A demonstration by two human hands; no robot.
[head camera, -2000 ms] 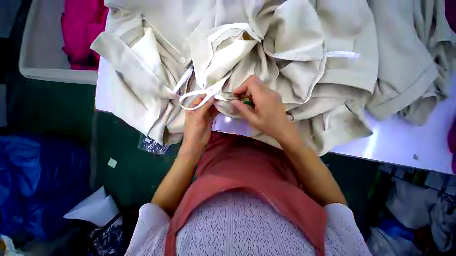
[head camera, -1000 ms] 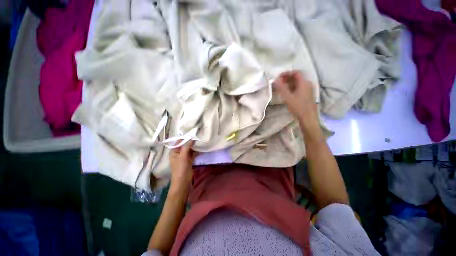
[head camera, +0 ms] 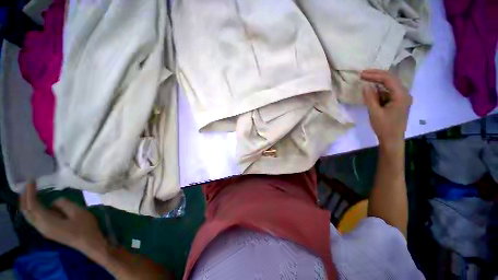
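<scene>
Cream trousers (head camera: 256, 54) lie spread at the centre, the edge of their wide waistband facing me. Under it a second cream garment (head camera: 300, 136) shows a small gold-brown metal trim (head camera: 269, 153). More cream cloth (head camera: 112, 93) lies in a long pile at the left, its lower end at the table edge. My left hand (head camera: 63, 219) is blurred, beyond that pile's lower left end, fingers apart, with nothing seen in it. My right hand (head camera: 389, 104) is raised at the right, fingers curled and thumb near them. Something small and dark shows between them; I cannot tell what.
A glossy white table (head camera: 210, 156) shows between the cloth piles. Magenta cloth (head camera: 474, 54) lies at the right, and more magenta cloth (head camera: 41, 82) is in a pale tub (head camera: 16, 131) at the left. Another cream piece (head camera: 360, 38) lies right of centre. Bagged cloth lies at lower right.
The bunched garment with white loops has left the centre, and cream cloth now lies further left. My left hand has moved far left and opened. My right hand has moved right.
</scene>
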